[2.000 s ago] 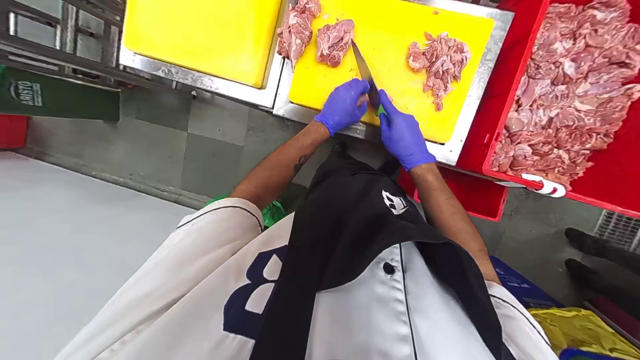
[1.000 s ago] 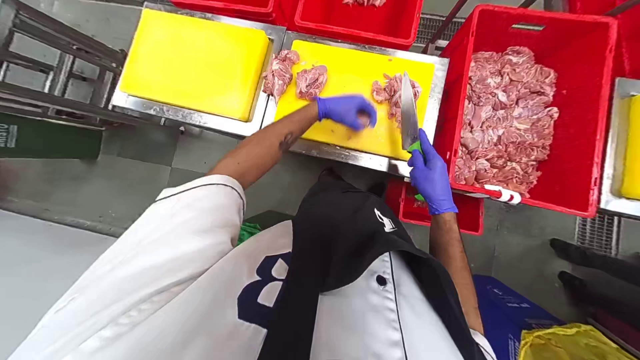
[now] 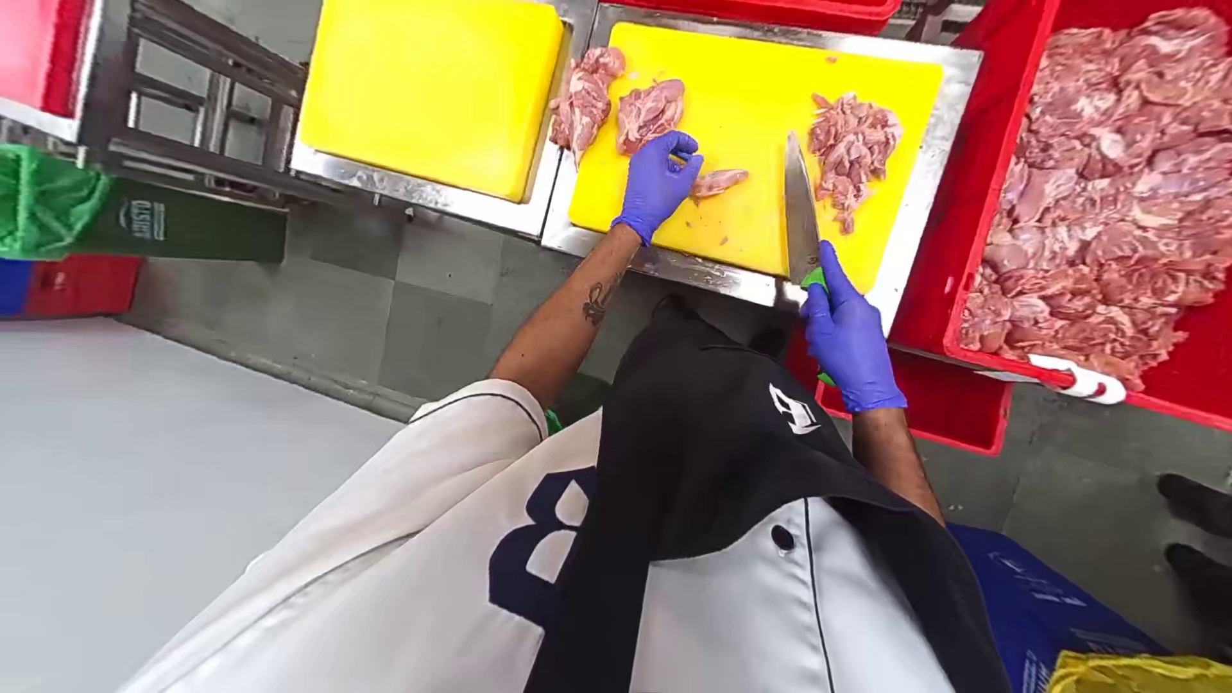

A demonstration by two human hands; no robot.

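Observation:
My right hand (image 3: pixel 847 332), in a purple glove, grips the green handle of a kitchen knife (image 3: pixel 800 207), its blade lying over the right part of a yellow cutting board (image 3: pixel 741 106). Right of the blade is a pile of cut raw meat (image 3: pixel 854 149). My left hand (image 3: pixel 659 183), gloved too, has its fingers curled beside a small strip of meat (image 3: pixel 719 183); whether they touch it I cannot tell. Just above that hand rests a piece of raw meat (image 3: pixel 651 113). Another piece (image 3: pixel 585 101) lies across the board's left edge.
A second yellow board (image 3: pixel 428 91) on a metal table adjoins at left. To the right stands a red crate (image 3: pixel 982 231) full of raw meat (image 3: pixel 1121 192). A lower red crate (image 3: pixel 953 399) is under the table edge. Dark shoes (image 3: pixel 1198 568) show at far right.
My left hand has moved to the small strip, which was not visible one second ago. The knife has shifted from over the cut pile to its left. The view has moved noticeably.

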